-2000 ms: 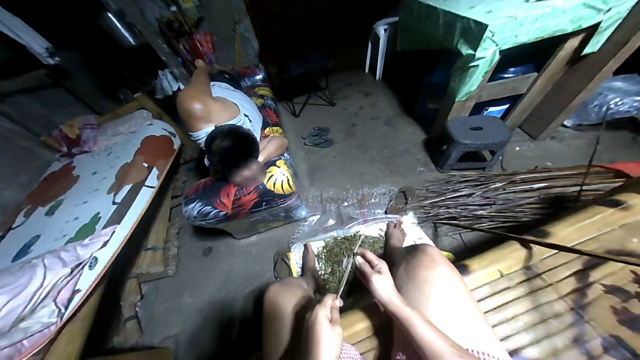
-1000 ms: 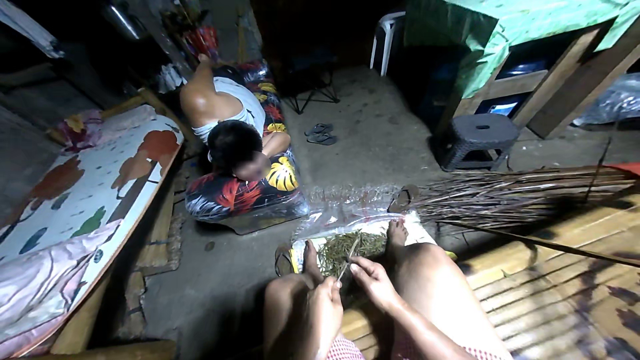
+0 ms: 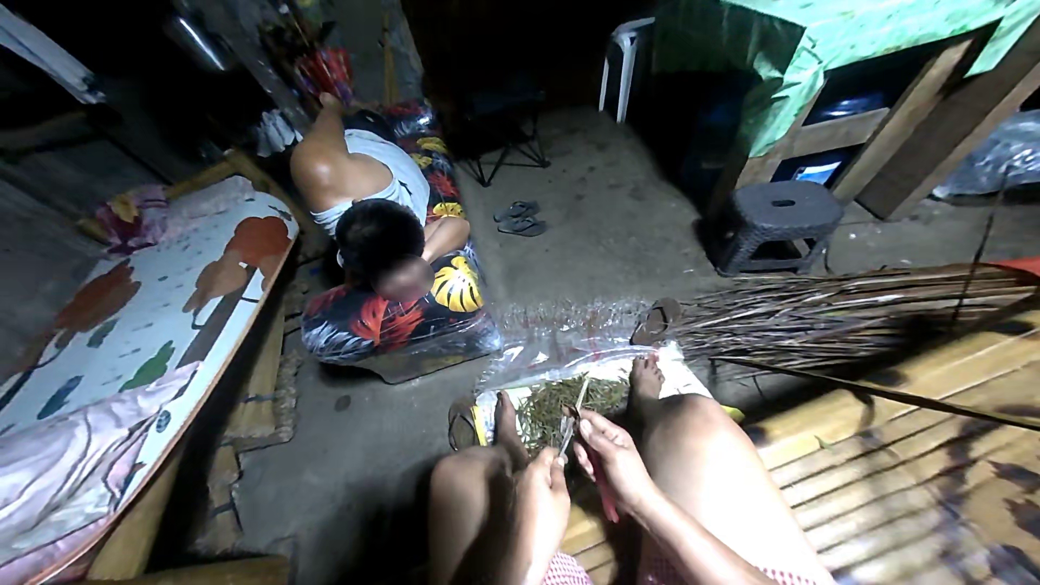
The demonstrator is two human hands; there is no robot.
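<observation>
My left hand (image 3: pixel 543 496) pinches a thin pale strip (image 3: pixel 567 431) that points up and away, above my lap. Close beside it, my right hand (image 3: pixel 611 459) is closed around a tool with a red handle (image 3: pixel 604 492); its working end meets the strip, and the kind of tool is not clear. Beneath both hands, a heap of green-brown plant trimmings (image 3: pixel 552 402) lies between my bare feet on a pale sheet (image 3: pixel 686 378) with clear plastic.
A person (image 3: pixel 382 203) lies on a floral mattress (image 3: pixel 390 333) ahead left. Long thin sticks (image 3: pixel 812 313) lie beside the bamboo bench (image 3: pixel 861 471). Also around are a dark plastic stool (image 3: pixel 776 215), a table with green cover (image 3: pixel 877 28), slippers (image 3: pixel 520 219) and a bed (image 3: pixel 162 317) at left.
The red handle now shows under my right hand; it is not visible in the earlier frames. Both hands stay close together over the trimmings.
</observation>
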